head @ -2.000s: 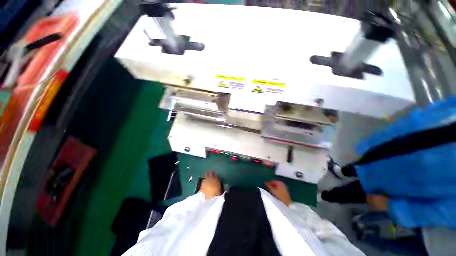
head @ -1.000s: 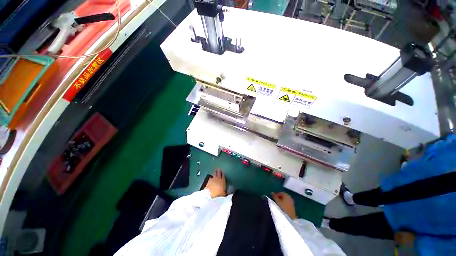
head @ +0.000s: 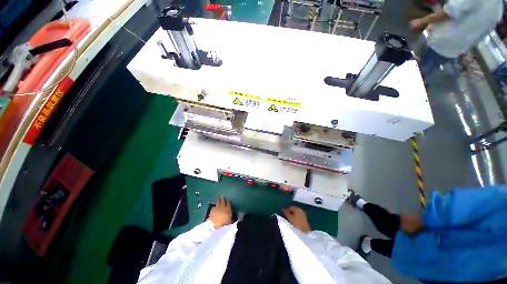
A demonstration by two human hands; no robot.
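Note:
My left hand (head: pixel 221 212) lies palm down at the front edge of the green mat (head: pixel 253 198), fingers forward, over or beside a small dark flat piece; whether it grips it is unclear. My right hand (head: pixel 298 218) is at the same edge further right, fingers curled, with nothing clearly visible in it. The white pneumatic press (head: pixel 278 66) stands in front of both hands, untouched. Its slide handle (head: pixel 308 178) stands at the right front. The left clear guard (head: pixel 208 123) and right clear guard (head: pixel 317 155) are under the housing.
Black panels (head: pixel 168 201) lie left of my left hand, near small shiny bits (head: pixel 199 204). A red tray (head: pixel 58 202) with dark items is further left. A person in blue (head: pixel 450 236) is close on the right; another person (head: pixel 464 25) is further back.
My view has shifted and the press appears lower and further left than a second ago. My hands stay near the mat edge. Another person has come into view at the upper right.

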